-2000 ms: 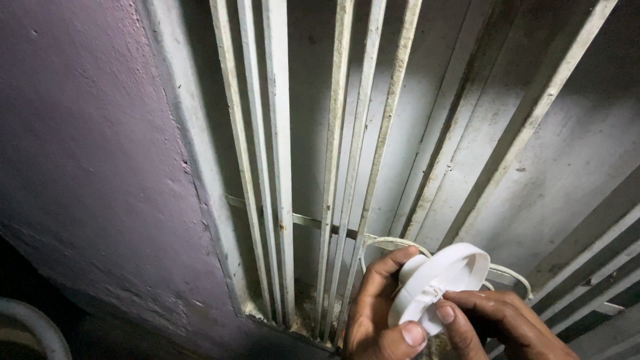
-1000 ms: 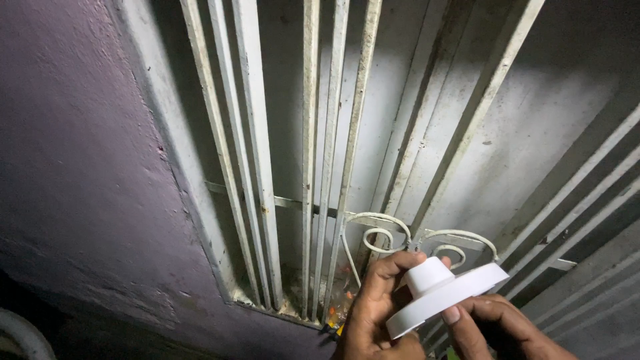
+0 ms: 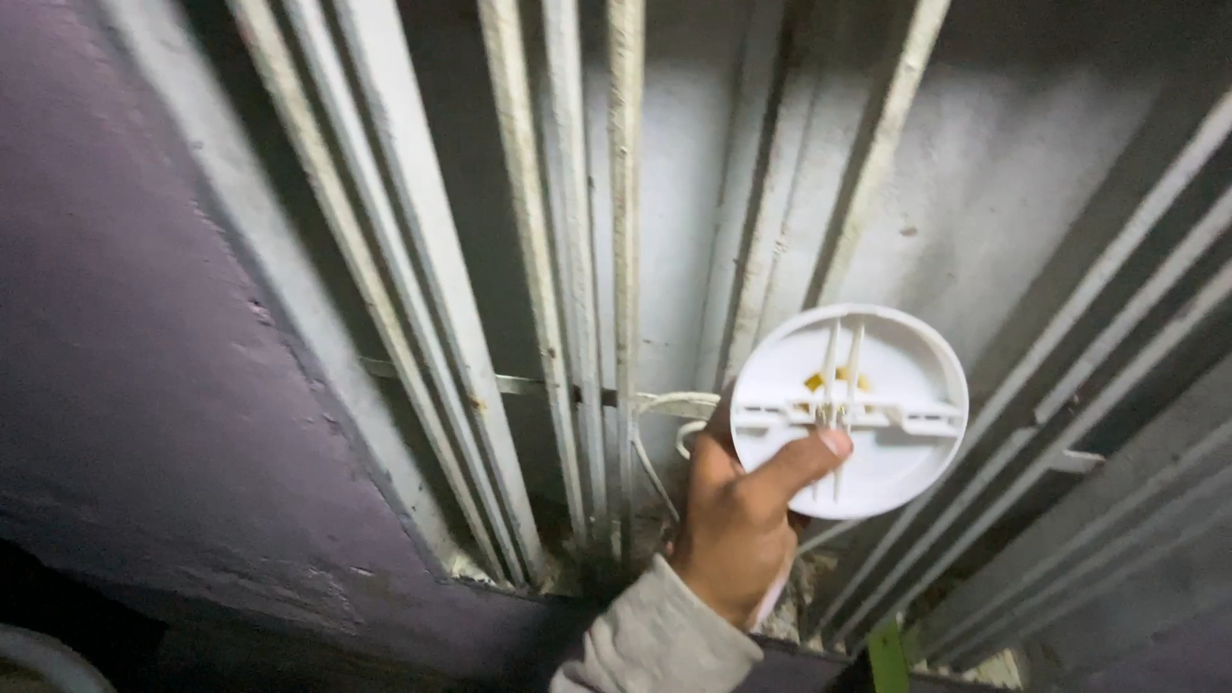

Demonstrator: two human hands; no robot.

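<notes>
My left hand [image 3: 746,520], in a light grey sleeve, grips a round white plastic lamp holder [image 3: 895,467] by its left and lower side. Its hollow back faces me, showing a crossbar, thin ribs and small metal contacts near the middle. The thumb presses on the ribs just below these contacts, while the other fingers are mostly hidden behind the holder. Something yellowish shows around its centre. My right hand is out of view.
Behind the holder stands a white-painted metal grille [image 3: 568,241] with scrollwork, in front of pale panels. A purple wall [image 3: 144,318] lies left. Some green object [image 3: 887,659] shows at the bottom edge, and a curved grey rim [image 3: 48,659] at the lower left.
My right hand has let go of the lamp holder and left the view. The holder has turned so its hollow back faces me, held by my left hand alone.
</notes>
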